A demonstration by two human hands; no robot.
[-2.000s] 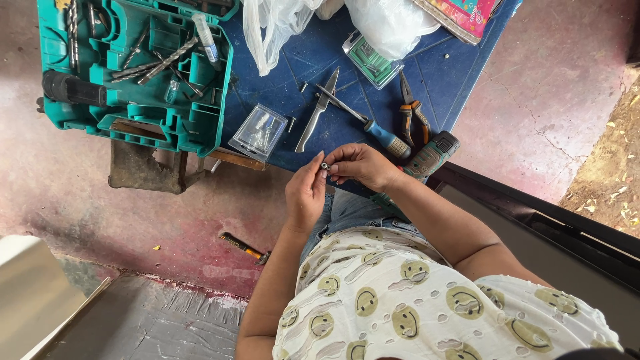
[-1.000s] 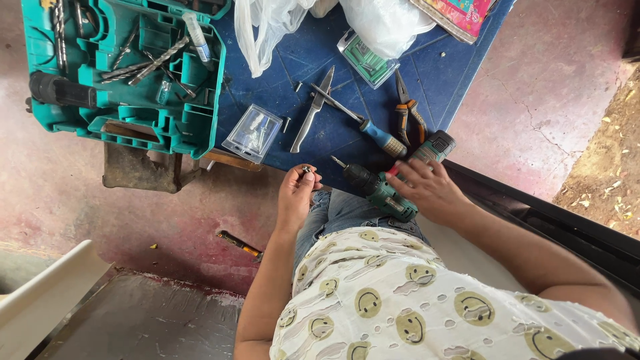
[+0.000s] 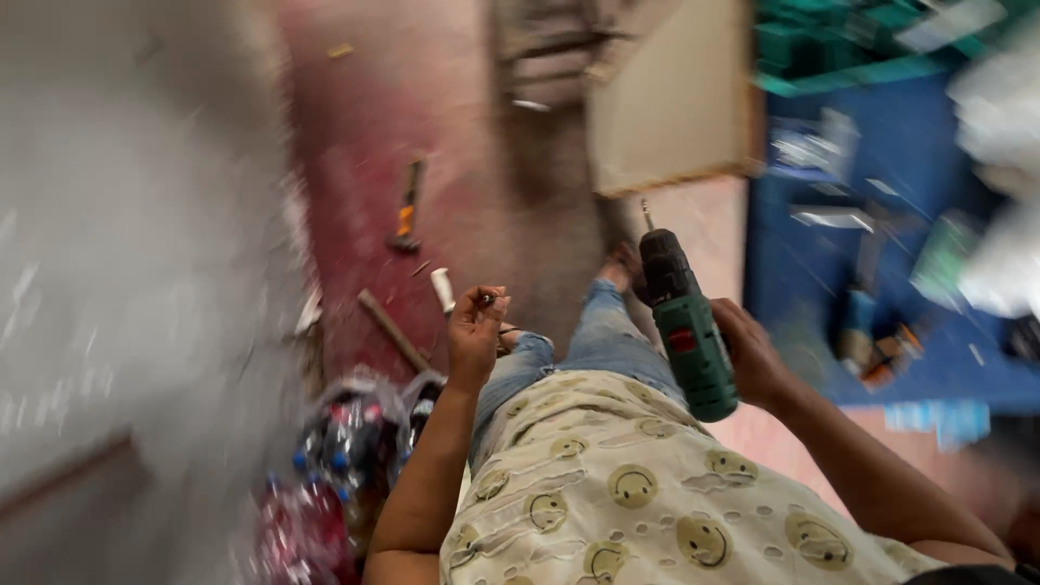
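Note:
My right hand (image 3: 751,353) is closed around the handle of a green and black cordless drill (image 3: 691,333), whose bit (image 3: 647,213) points away from me. The fingers of my left hand (image 3: 479,329) are pinched on a small dark metal piece (image 3: 488,299), too small to name surely. Between the two hands, my legs in jeans show below. A hammer (image 3: 409,211) with a black and orange handle lies on the red floor, beyond my left hand.
The blue table (image 3: 800,325) at right bears a blurred knife (image 3: 833,217), a screwdriver (image 3: 858,325), pliers (image 3: 890,357) and a teal tool case (image 3: 845,77). A pale board (image 3: 670,106) stands ahead. Bagged bottles (image 3: 341,463) and a wooden stick (image 3: 394,331) are at lower left.
The view has swung strongly left, away from the table. My right hand, which lay on the drill at the table's edge, now holds it up. My left hand still pinches the small piece.

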